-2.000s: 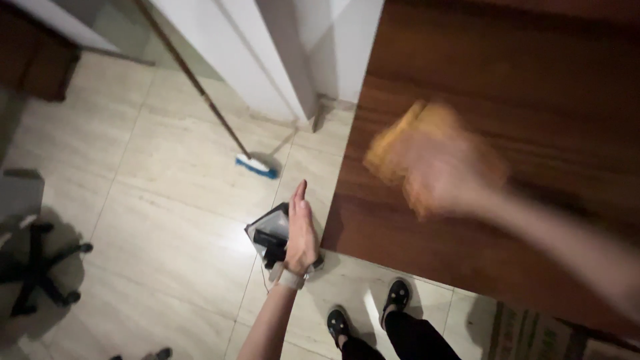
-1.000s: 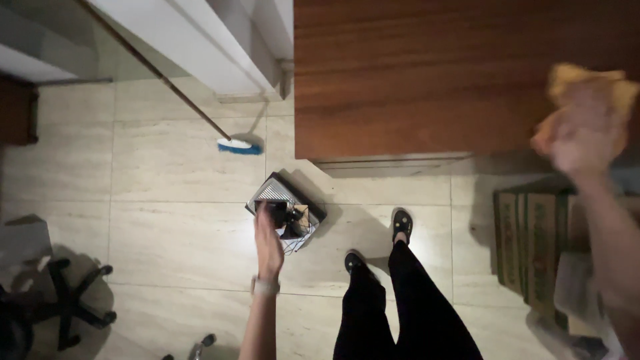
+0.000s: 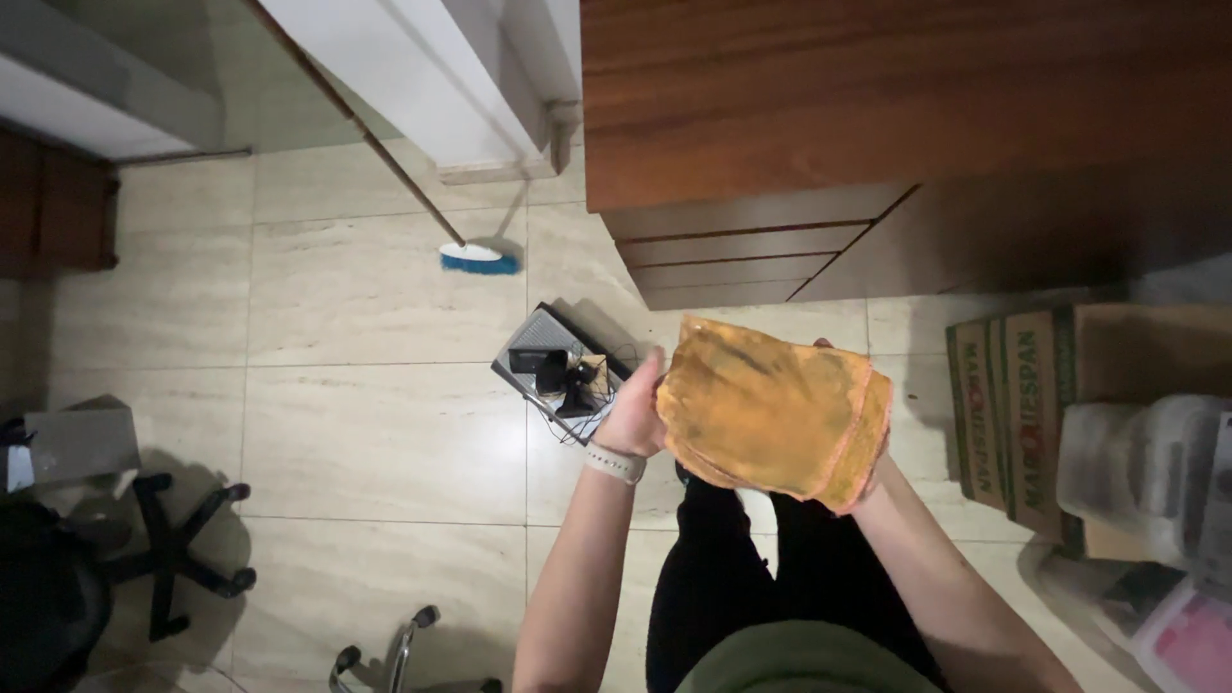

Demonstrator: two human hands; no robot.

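Note:
A folded orange cloth [image 3: 770, 409], darkened with stains, is held between both hands in front of my body. My left hand [image 3: 637, 409], with a light watch band at the wrist, grips its left edge. My right hand [image 3: 871, 476] holds the right side, its fingers mostly hidden behind the cloth. Beyond the hands is the wooden desk [image 3: 866, 106] with drawers below its top. On the floor left of my left hand lies a grey tray-like container [image 3: 549, 332] with black items and cables on it.
A broom [image 3: 478, 258] with blue bristles leans near a white wall corner [image 3: 481, 106]. Cardboard boxes [image 3: 1030, 414] and clear plastic containers [image 3: 1136, 472] stand at the right. Wheeled chair bases [image 3: 168, 558] are at the lower left.
My right hand has come off the desk area with the cloth and moved in toward my body. My left hand, free before, now holds the cloth too. The view has shifted.

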